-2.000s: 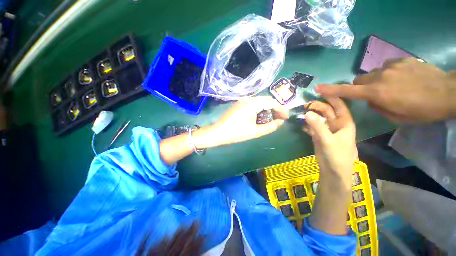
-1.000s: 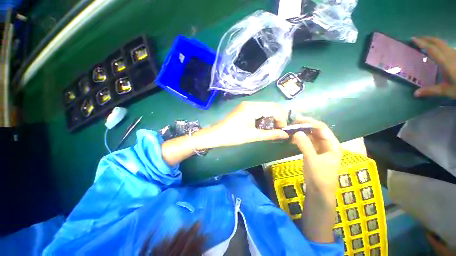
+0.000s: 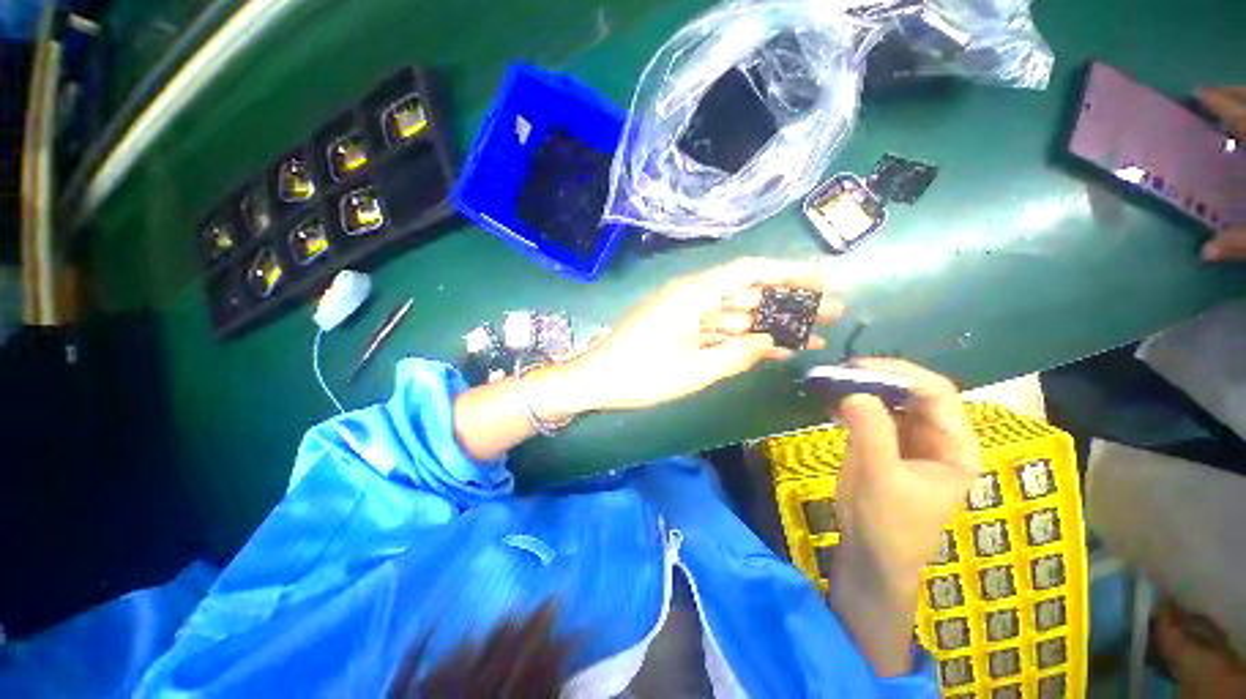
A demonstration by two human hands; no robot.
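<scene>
My left hand [image 3: 697, 335] reaches in from the left, palm up. It holds a dark speckled circuit board [image 3: 787, 316] at its fingertips. My right hand [image 3: 909, 444] is lower right of it, with thumb and fingers closed on a thin dark piece with a pale edge [image 3: 864, 381]; what it is I cannot tell. The two hands are apart. A watch housing [image 3: 845, 215] with shiny rim lies on the green bench beyond my hands. A dark flat board [image 3: 903, 178] touches or nearly touches its upper right.
Black parts tray [image 3: 328, 201] with housings at far left; blue bin [image 3: 543, 169] and clear bag [image 3: 738, 123] beyond my hands. Cord clip [image 3: 342, 298], tweezers [image 3: 381, 337] and small boards [image 3: 519, 332] lie left. Stacked yellow grid tray [image 3: 1004, 546] lower right. Another person's fingers touch a pink phone [image 3: 1161, 144].
My hands have moved apart from each other, and the board in my left hand now shows its face. The other person's hand, earlier pointing near my hands, has drawn back to the phone.
</scene>
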